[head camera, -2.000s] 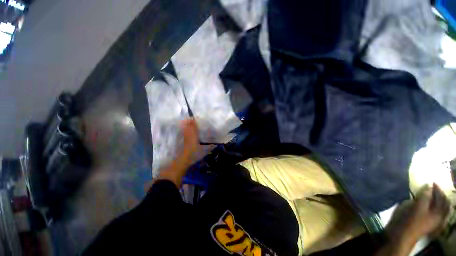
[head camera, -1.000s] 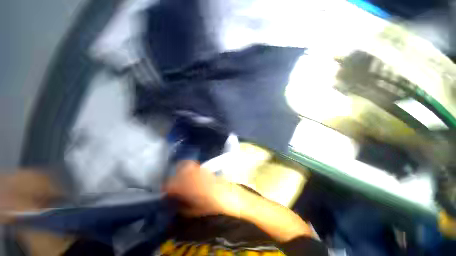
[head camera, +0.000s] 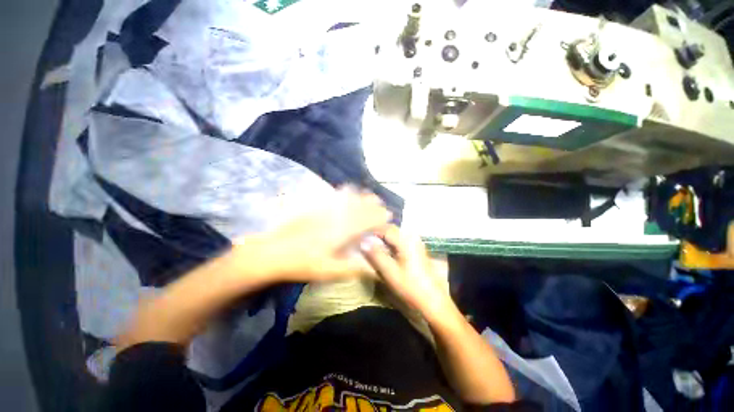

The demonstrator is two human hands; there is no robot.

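Pale grey-blue quilted panels (head camera: 193,173) joined to dark navy shell fabric (head camera: 310,137) spread over the table's left side and down to the lap. My left hand (head camera: 326,237) reaches across the pale panel, slightly blurred, with its fingers near the table's front edge. My right hand (head camera: 406,269) meets it there, thumb and fingers close together beside a navy fabric edge. Whether either hand grips the cloth is hidden by the overlapping fingers. The cream sewing machine head (head camera: 499,60) stands beyond my hands; its needle area is away from my fingers.
A black flat box (head camera: 538,197) lies on the white table right of the needle. Small snips (head camera: 487,153) lie on the machine bed. The table's green edge (head camera: 555,248) runs to the right. Dark navy cloth (head camera: 563,322) hangs below it, with a yellow-orange item (head camera: 704,256) at the far right.
The view has swung right, bringing the machine fully into sight. My hands, apart before, are now together at the table's front edge. The pale and navy pieces now lie spread at the left.
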